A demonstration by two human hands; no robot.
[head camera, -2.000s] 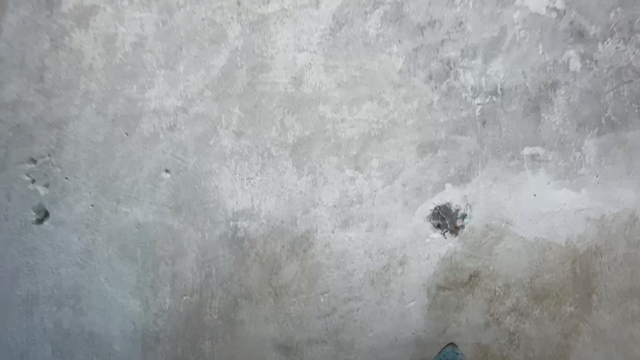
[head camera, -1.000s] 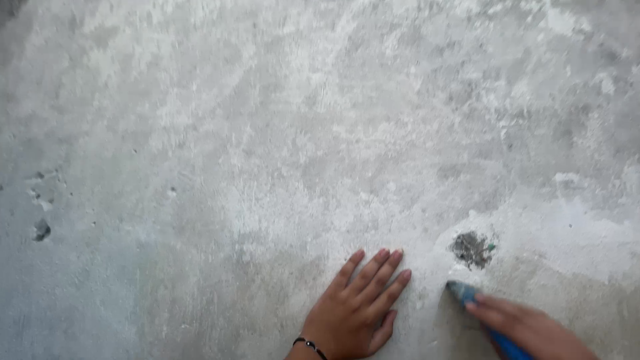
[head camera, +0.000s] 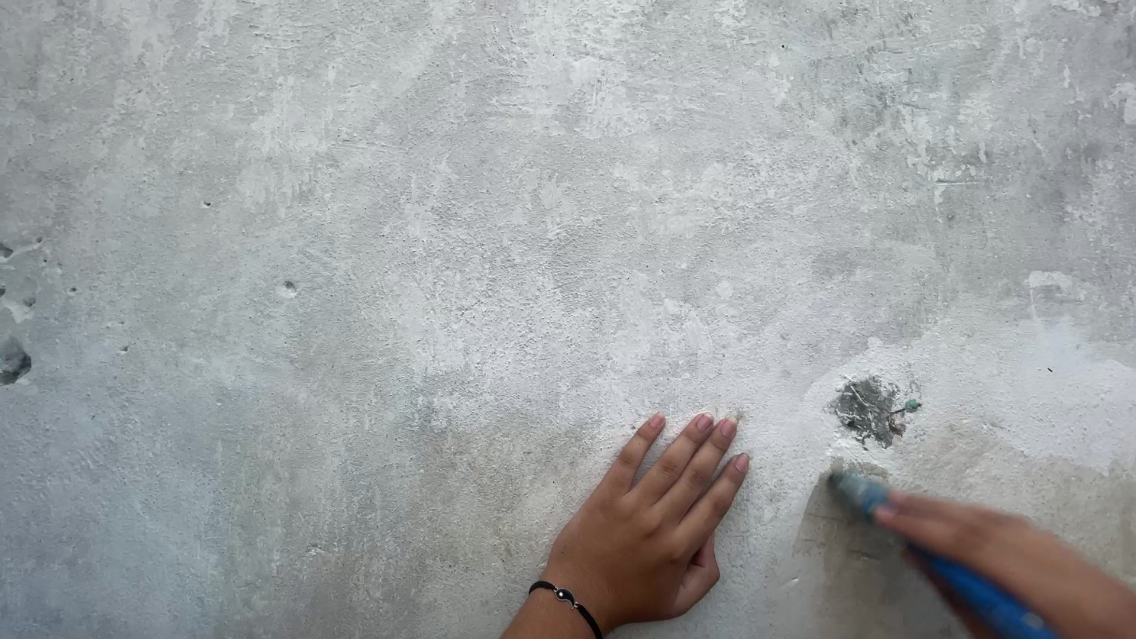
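A rough grey plastered wall (head camera: pixel 497 266) fills the view. My left hand (head camera: pixel 657 524), with a black cord bracelet (head camera: pixel 564 595) at the wrist, lies palm down on it at the lower middle, fingers spread and holding nothing. At the lower right, my right hand (head camera: pixel 985 541) grips a blue-handled tool (head camera: pixel 985 595), blurred, its exact kind unclear. The tool's dark tip meets the wall just below a chipped hole (head camera: pixel 870 410), pointing up and left. Part of the handle is hidden behind the fingers.
A small green bit (head camera: pixel 912 406) on a thin strand sticks out at the hole's right edge. Another dark pit (head camera: pixel 13 359) marks the far left edge, with small dents near it. Brighter white patches (head camera: pixel 1065 382) spread to the right of the hole.
Two seconds ago only a blue-green tip showed at the bottom edge; both hands have since come into view. From one second ago, the left hand still rests on the wall.
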